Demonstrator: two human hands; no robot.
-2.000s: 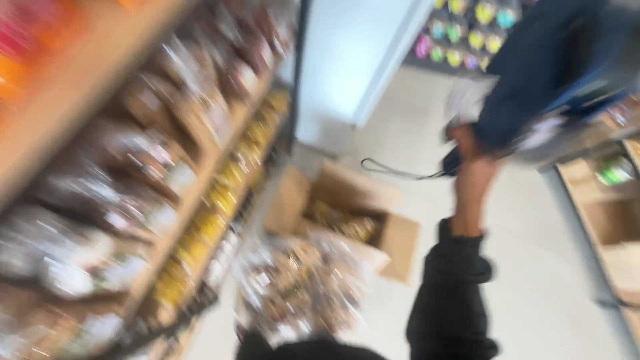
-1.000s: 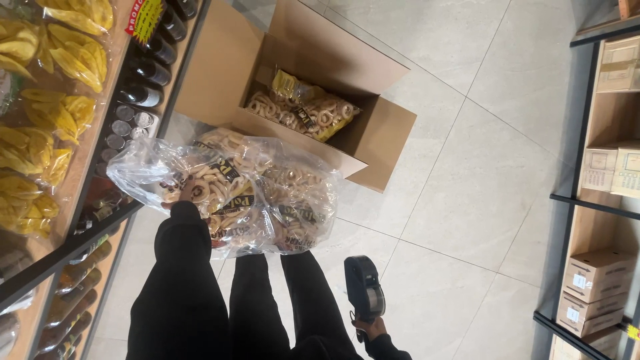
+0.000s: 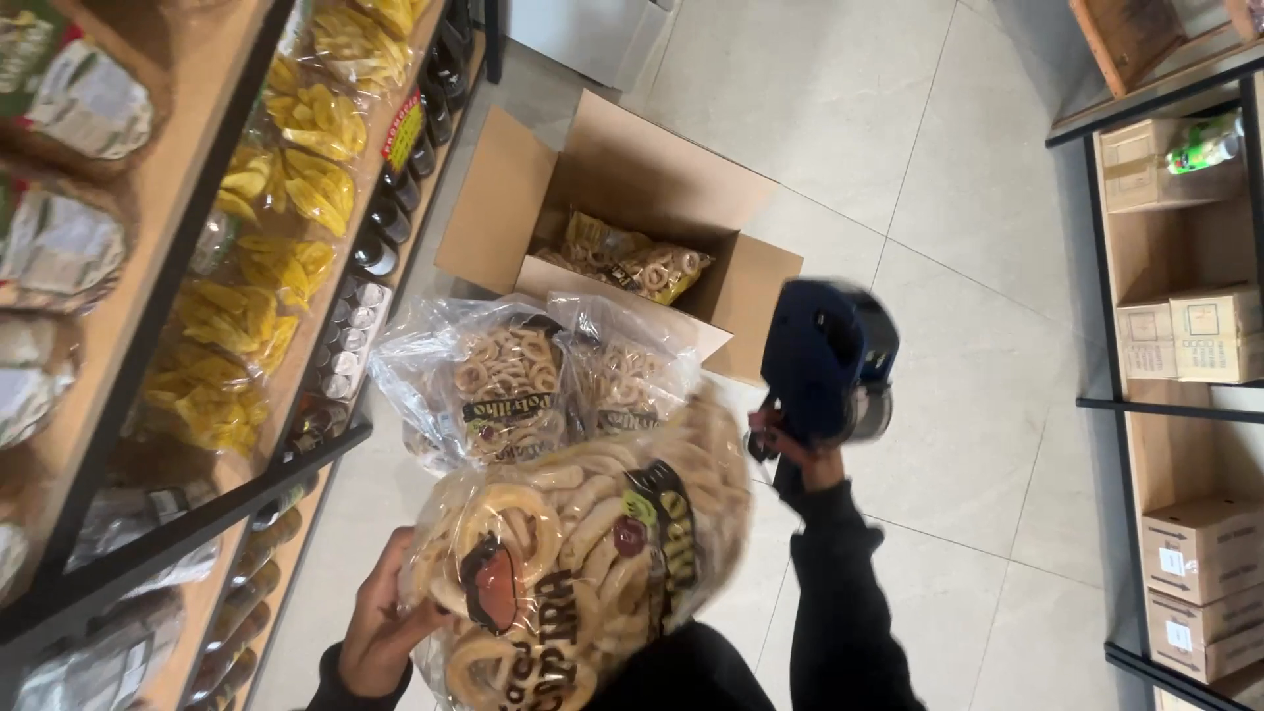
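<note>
My left hand [image 3: 380, 612] grips the edge of a clear plastic bag of ring-shaped biscuits [image 3: 583, 523], which is held up close to the camera. In my right hand [image 3: 805, 449] is a dark blue handheld price labeler [image 3: 825, 360], off the bag's right side. Below on the floor lies a large clear plastic bag with more packs of ring biscuits [image 3: 513, 385]. It rests against an open cardboard box [image 3: 652, 158] with a biscuit pack [image 3: 637, 259] inside.
Shelves at the left hold bags of yellow chips [image 3: 316, 188], dark bottles [image 3: 390, 212] and small jars [image 3: 351, 341]. A black shelf bar [image 3: 197, 513] juts near my left side. Right-hand shelving [image 3: 1165, 434] carries cardboard boxes [image 3: 1200, 553]. Tiled floor [image 3: 948, 375] runs between them.
One biscuit pack is now held up in my left hand, which was at the large clear bag a second ago. The labeler has come up beside that pack in my right hand.
</note>
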